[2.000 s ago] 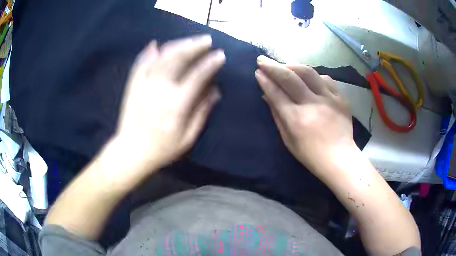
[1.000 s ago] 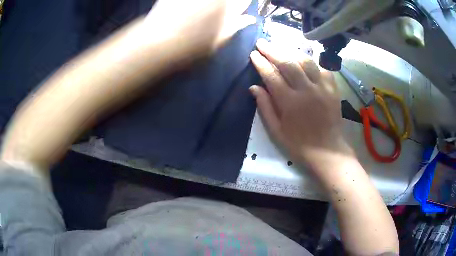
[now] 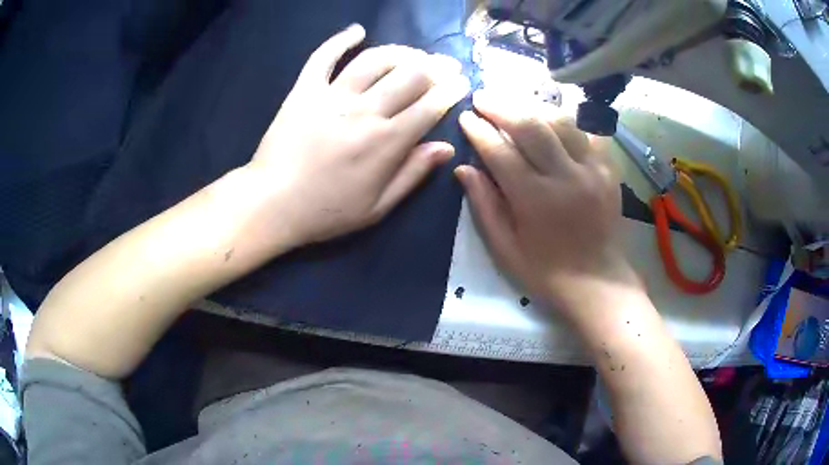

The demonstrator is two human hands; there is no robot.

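Observation:
A dark fabric panel [image 3: 382, 272] lies on the pale machine table, its right edge running from the lit needle area down to the table's front edge. My left hand [image 3: 364, 136] lies flat on the panel with fingers spread, fingertips near the edge. My right hand [image 3: 550, 182] rests at the panel's right edge, mostly on the table, fingertips on the edge. Neither hand visibly grips the cloth. The sewing machine head [image 3: 645, 45] is at upper right. The presser foot area [image 3: 509, 34] glows just beyond my fingertips; the needle cannot be made out.
Scissors [image 3: 695, 218] with orange-red and yellow handles lie right of my right hand, beside a dark scrap [image 3: 635, 204]. A ruler edge [image 3: 509, 347] runs along the table front. A blue item [image 3: 768, 350] is at far right. White scraps [image 3: 11, 390] are at lower left.
The machine head has come into view and the fabric's right edge now lies by the needle area. My left hand has come back from the top onto the panel. My right hand stays nearly in place since one second ago.

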